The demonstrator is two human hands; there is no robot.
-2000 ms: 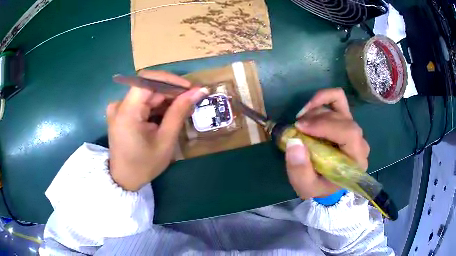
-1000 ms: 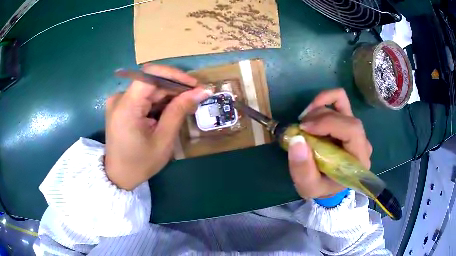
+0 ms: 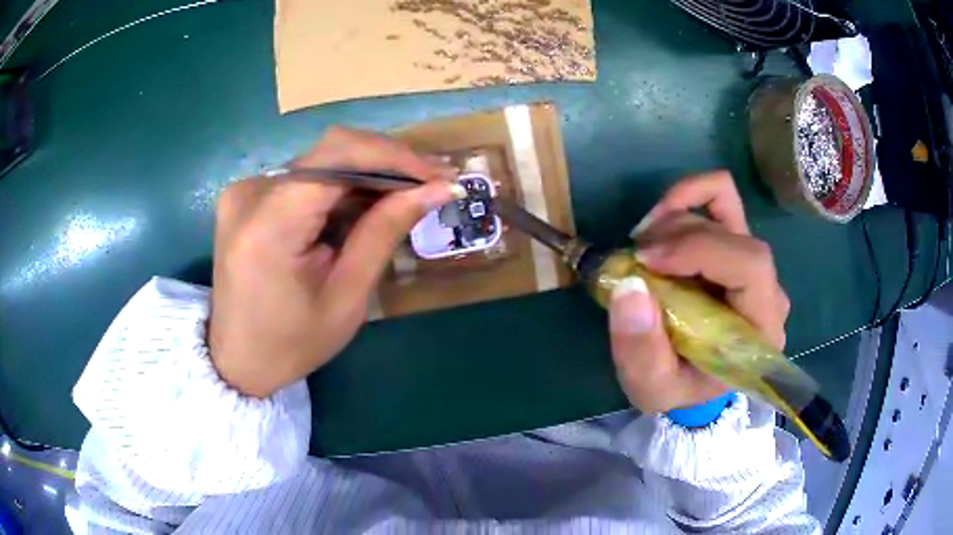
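Observation:
A rounded square watch housing (image 3: pixel 457 216) with a white rim and dark electronics lies in the recess of a brown holding fixture (image 3: pixel 449 294) with pale tape strips. My left hand (image 3: pixel 303 251) grips slim grey tweezers (image 3: pixel 350 177) between thumb and fingers. Their front end is hidden by my fingertips at the housing's upper edge. My right hand (image 3: pixel 700 293) grips a soldering iron (image 3: pixel 721 340) with a yellowish film-wrapped handle. Its metal shaft points up-left, with the tip at the housing's right side. I cannot tell if the tip touches.
A tan cardboard sheet (image 3: pixel 345 52) with dark flecks lies beyond the fixture. A tip-cleaning tub (image 3: pixel 779 141) with silvery shavings stands at the right, beside white paper (image 3: pixel 839 63). A fume fan (image 3: pixel 768 21) is at the top right. A thin solder wire (image 3: pixel 125 40) crosses the upper left.
The camera view has shifted slightly, moving the sheet and fixture up in the picture. The tweezers now lie flatter in my left hand. Both hands still hold their tools at the housing.

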